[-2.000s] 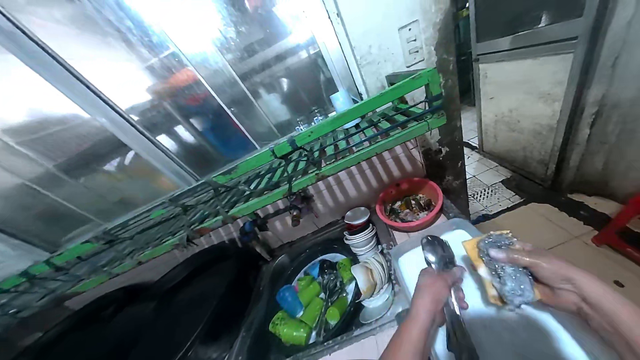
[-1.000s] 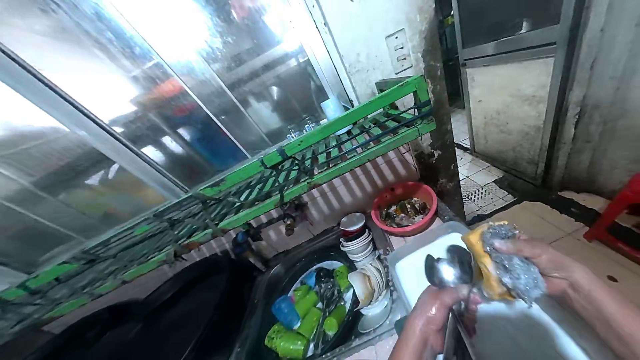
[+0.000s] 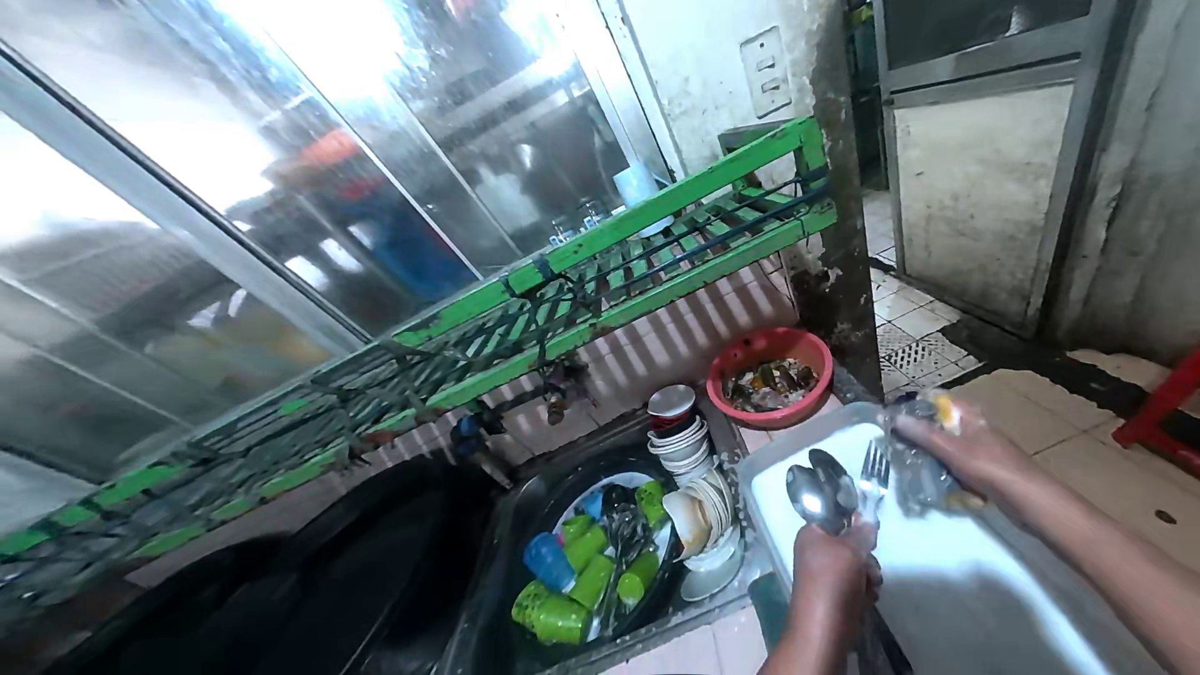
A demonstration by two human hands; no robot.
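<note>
Over a white plastic tub, my left hand is closed around several pieces of metal cutlery. The bowls of spoons and the tines of a fork stick out above its fingers. To the right, my right hand grips a scouring pad of grey mesh with some yellow on it, blurred, close beside the fork. Left of the tub, a dark basin holds green cups, a blue cup and utensils. Stacked white bowls stand between the basin and the tub.
A red plastic basin with food scraps stands behind the tub. Above the sink runs a green slatted rack, with a tap below it. Large black tubs fill the lower left. Part of a red stool shows at the right edge.
Fork tines now show beside the spoons in my left hand. The scouring pad was against the spoons one second ago and is now apart from them, to the right.
</note>
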